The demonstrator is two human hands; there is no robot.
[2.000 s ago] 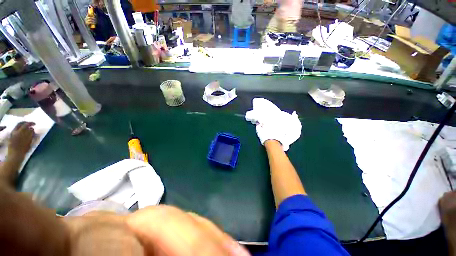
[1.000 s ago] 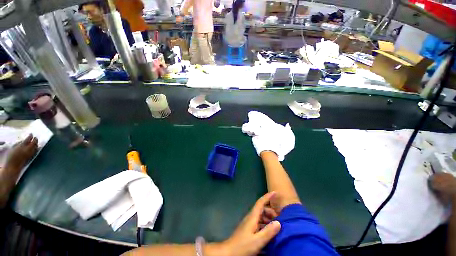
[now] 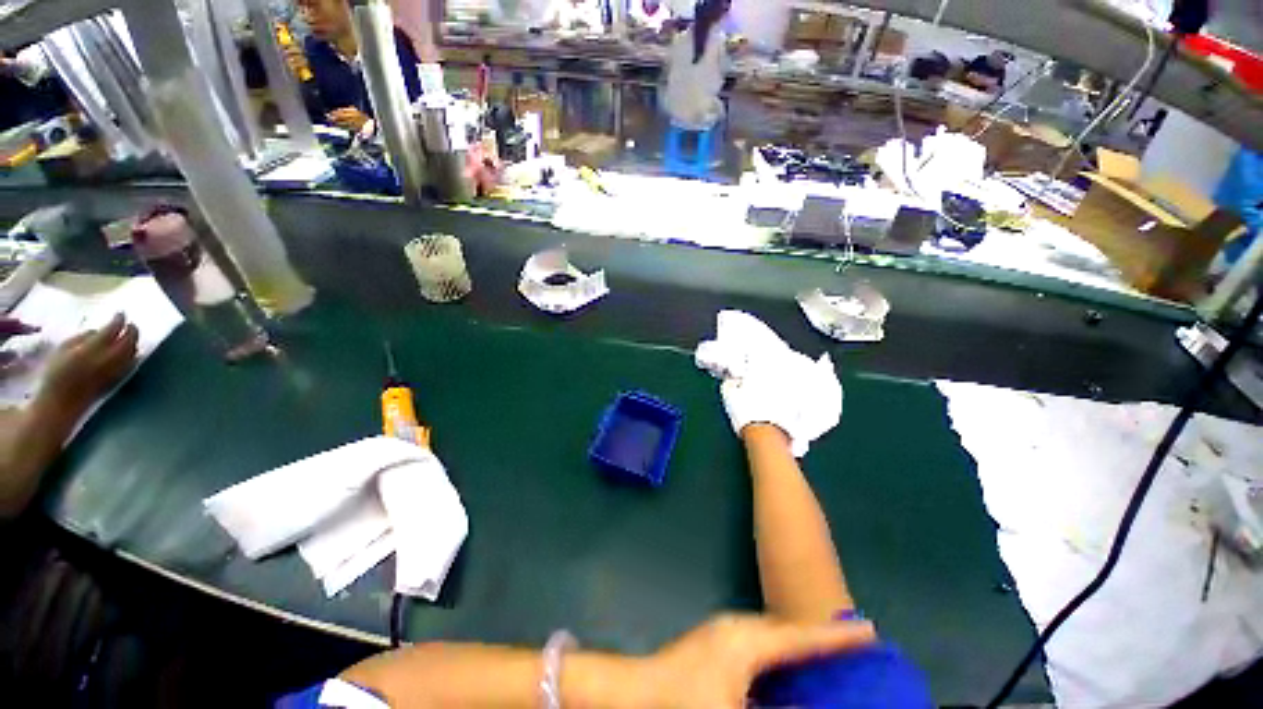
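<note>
My right hand (image 3: 783, 395) wears a white glove and rests on a bunched white cloth (image 3: 745, 339) at the belt edge; glove and cloth blend, so the fingers cannot be told apart. My left hand (image 3: 734, 662), bare and blurred, reaches across to my right sleeve, its fingers at the blue cuff. A blue plastic bin (image 3: 637, 439) sits on the green bench left of my right hand. A yellow screwdriver (image 3: 402, 413) lies further left, its handle partly under a folded white cloth (image 3: 367, 510).
On the dark belt stand a slotted off-white cylinder (image 3: 439, 269) and two white curved shells (image 3: 561, 283) (image 3: 844, 312). A bottle (image 3: 194, 277) stands by the metal post. A white sheet (image 3: 1122, 540) and black cord (image 3: 1108, 554) are at right. Another person's hand (image 3: 97, 363) is at left.
My left hand has moved from near the lens at lower left to my right forearm, then down to the sleeve. My right hand stays on the cloth. The belt parts have shifted left relative to the bin.
</note>
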